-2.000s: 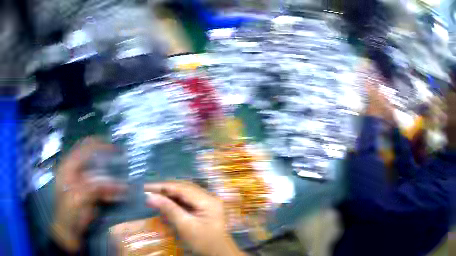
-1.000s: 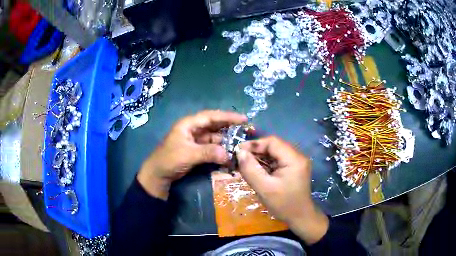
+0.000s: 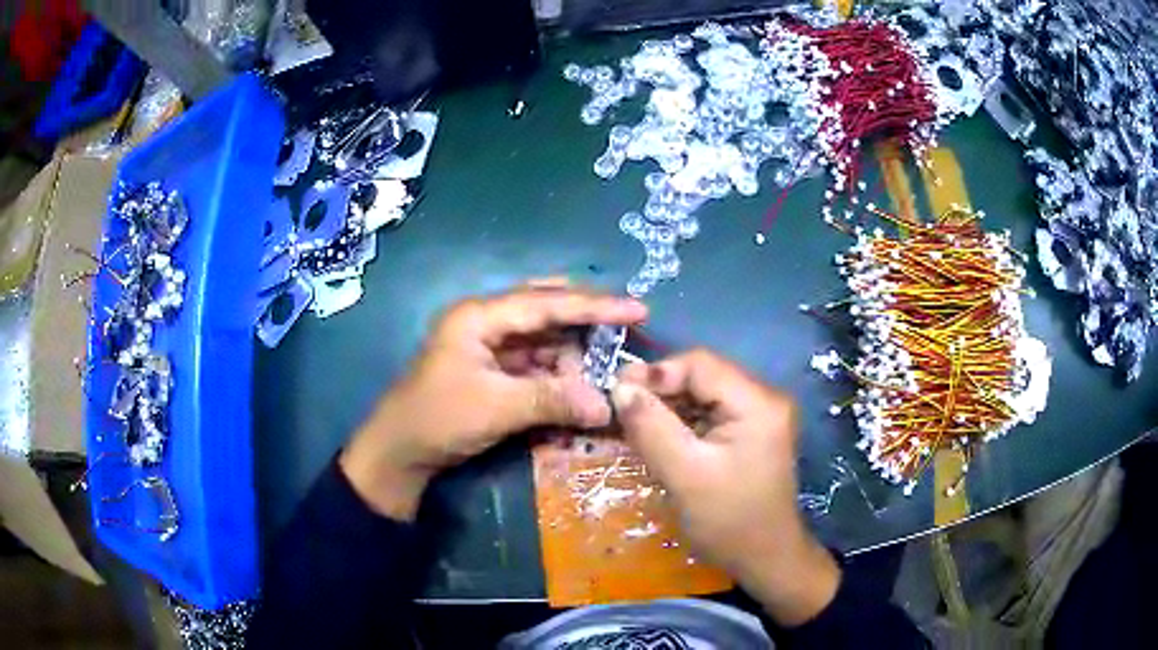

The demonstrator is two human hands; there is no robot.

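My left hand (image 3: 489,368) holds a small silver and clear part (image 3: 602,357) between thumb and fingers, near the middle of the bench. My right hand (image 3: 718,444) pinches at the right side of the same part, with a short pale-ended piece at its fingertips. The fingers hide much of the part. An orange pad (image 3: 578,565) with silver slivers lies just below the hands at the near bench edge.
Blue tray (image 3: 229,343) with wired assemblies at left, flat plates (image 3: 282,309) beside it. Clear inserts (image 3: 692,140) at centre rear. Red wires (image 3: 876,83) and yellow-orange wires (image 3: 952,337) at right, a plate heap (image 3: 1105,165) beyond. Dark box (image 3: 419,45) at rear.
The blurred view has steadied and turned since the earliest frame. My hands have come together on the part. Since one second ago the part has tilted more upright between my fingers.
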